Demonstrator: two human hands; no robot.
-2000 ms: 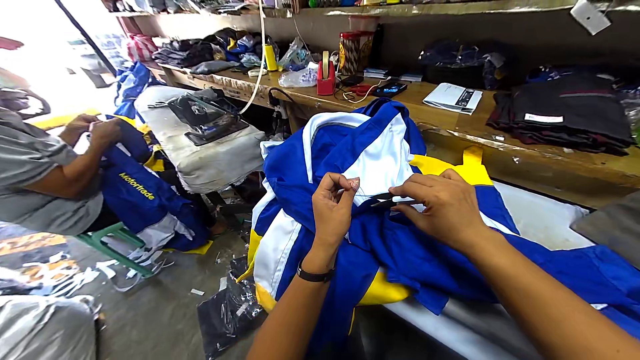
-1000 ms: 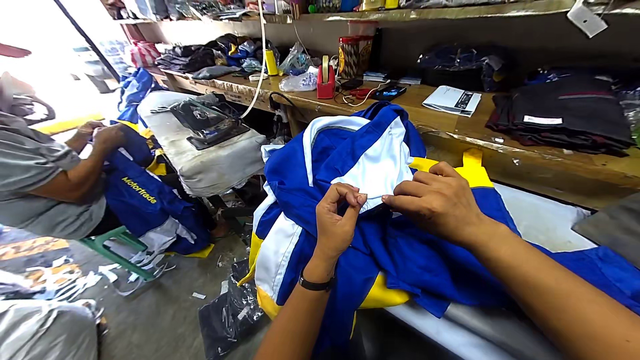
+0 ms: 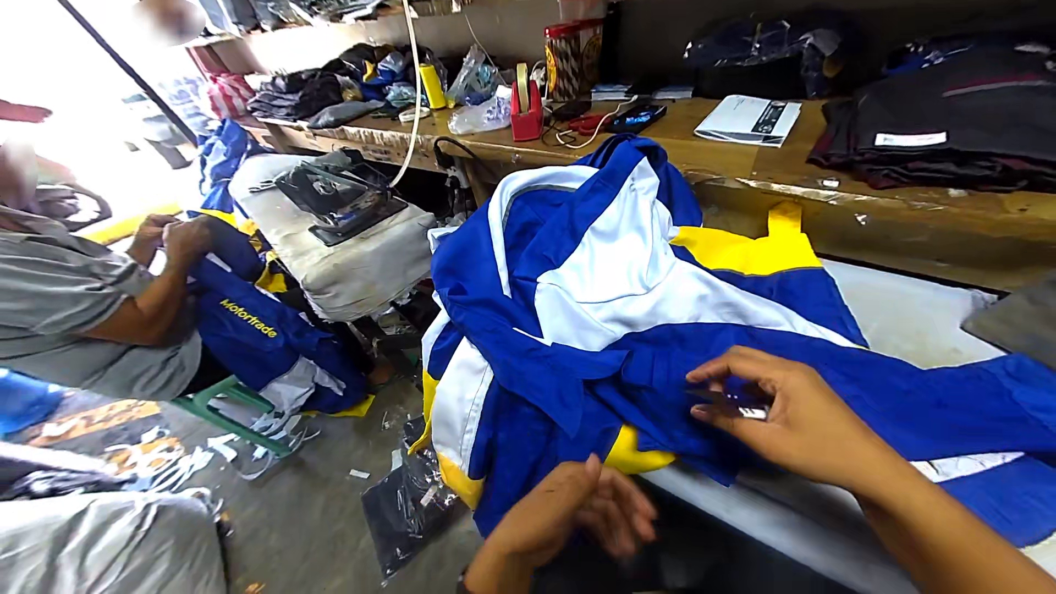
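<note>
A blue, white and yellow garment (image 3: 635, 272) lies heaped over a pale padded board (image 3: 899, 313). Over its right part is my right hand (image 3: 784, 412), with a small metallic tool (image 3: 747, 408), perhaps thread snips, between thumb and fingers; its exact kind is hard to tell. My left hand (image 3: 586, 507) is at the garment's near edge, fingers apart and slightly blurred, holding nothing. The garment's collar and white panel lie uncovered beyond my hands.
A wooden bench (image 3: 676, 153) behind holds a red tape dispenser (image 3: 526, 107), a booklet (image 3: 749, 120) and folded dark clothes (image 3: 940, 124). At left, a seated person (image 3: 91, 305) handles a similar garment, beside an iron (image 3: 338, 194) on a padded board. Plastic-wrapped cloth (image 3: 408, 503) lies on the floor.
My hands were together at the garment's white panel; they have come apart and moved nearer to me. The left hand has let go of the cloth.
</note>
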